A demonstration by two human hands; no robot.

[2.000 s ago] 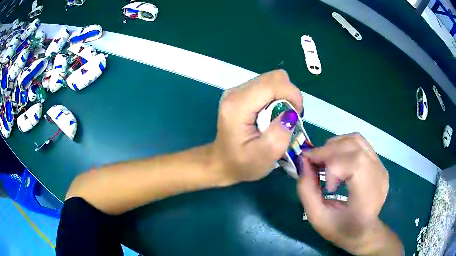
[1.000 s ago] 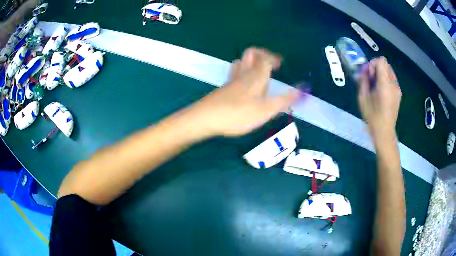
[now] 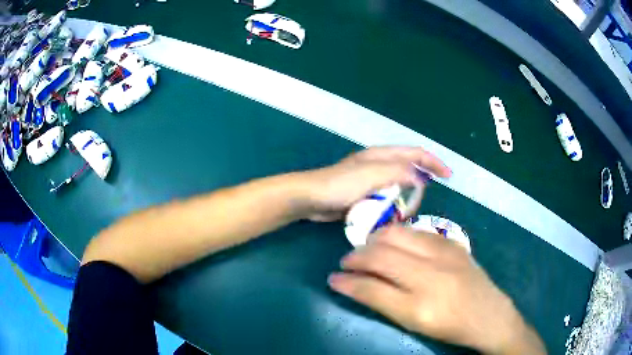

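Observation:
A white car body shell with blue patches [image 3: 369, 216] is between my two hands, near the middle of the view. My left hand [image 3: 367, 177] is on its upper side, with the thumb and fingers around its far end. My right hand [image 3: 423, 284] is against its near side, and the fingers are partly blurred. Another white shell [image 3: 443, 227] lies on the green bench just behind my right hand, partly covered by it. The wires and the shell's inside cannot be made out clearly.
A heap of white-and-blue shells [image 3: 59, 80] lies at left, with a single wired shell [image 3: 93, 154] nearer. Across the pale strip [image 3: 312, 111] lie a shell [image 3: 276, 30], a narrow base plate [image 3: 500, 125] and another shell [image 3: 568, 137]. Small white parts [image 3: 599, 312] are heaped at right.
My right hand has come back from the far side, where a shell now lies beside the base plates. Both hands are now together at a shell. Belt items have shifted right.

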